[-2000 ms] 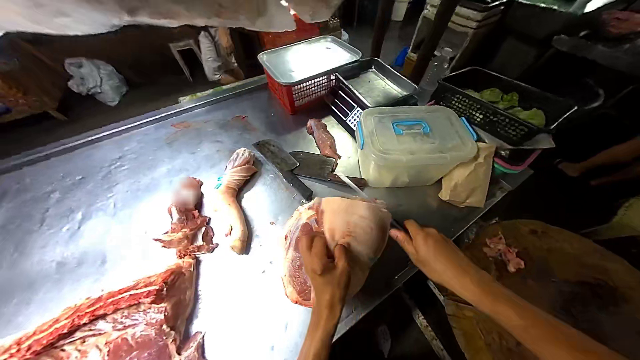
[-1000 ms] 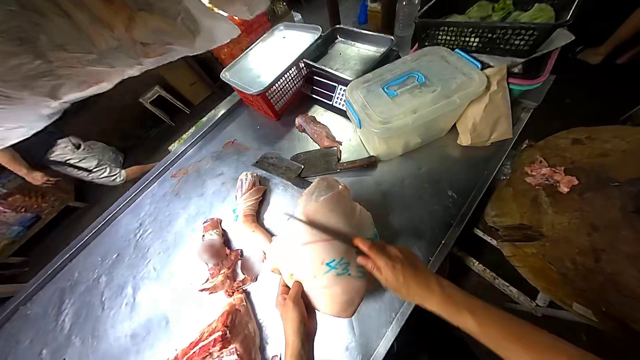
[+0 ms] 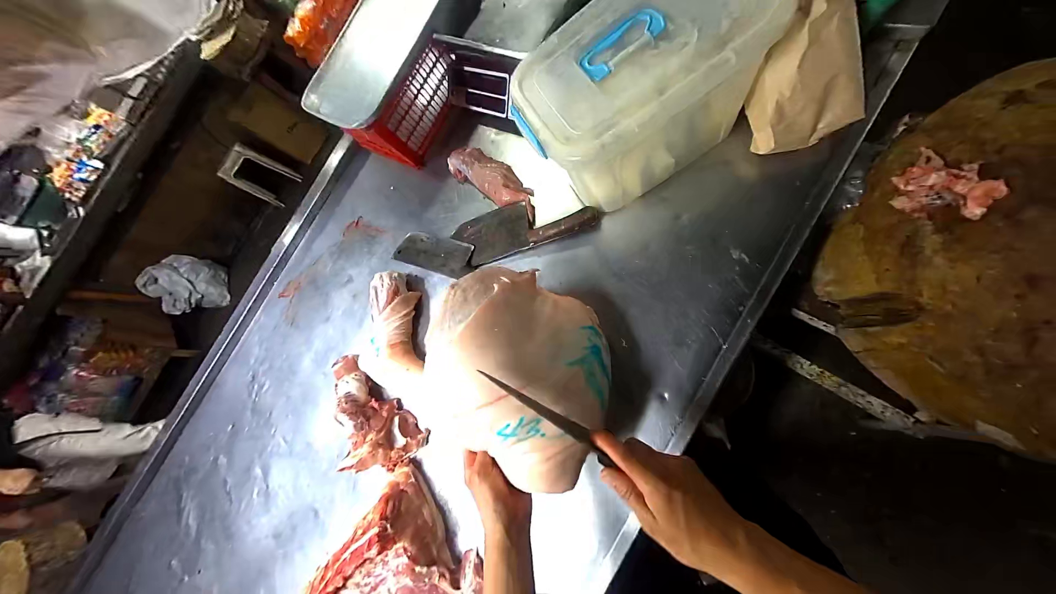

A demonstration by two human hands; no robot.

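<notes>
A large skin-on cut of pork (image 3: 520, 355) with blue-green markings lies skin side up on the metal table (image 3: 668, 289). My right hand (image 3: 660, 487) grips the handle of a boning knife (image 3: 536, 408), its blade over the skin, pointing up and left. At the cut's lower edge is my left hand (image 3: 495, 487), its fingers partly hidden by the meat, so its hold is unclear. A pig's foot (image 3: 394, 318) lies to the left, above a meaty bone (image 3: 375, 421). A rack of ribs (image 3: 396, 536) rests at the bottom. Beyond the cut lie two cleavers (image 3: 495, 238).
A lidded plastic container (image 3: 635, 99) and a brown paper bag (image 3: 808, 82) stand at the back. Beside them are a red crate (image 3: 404, 107) with a metal tray (image 3: 371, 58) and a piece of meat (image 3: 491, 175). Right of the table, a round wooden block (image 3: 949, 280) holds meat scraps.
The cut's marked skin now faces up, whereas two seconds ago red flesh showed on its side. My left hand has moved from its top to its lower edge. The view has turned.
</notes>
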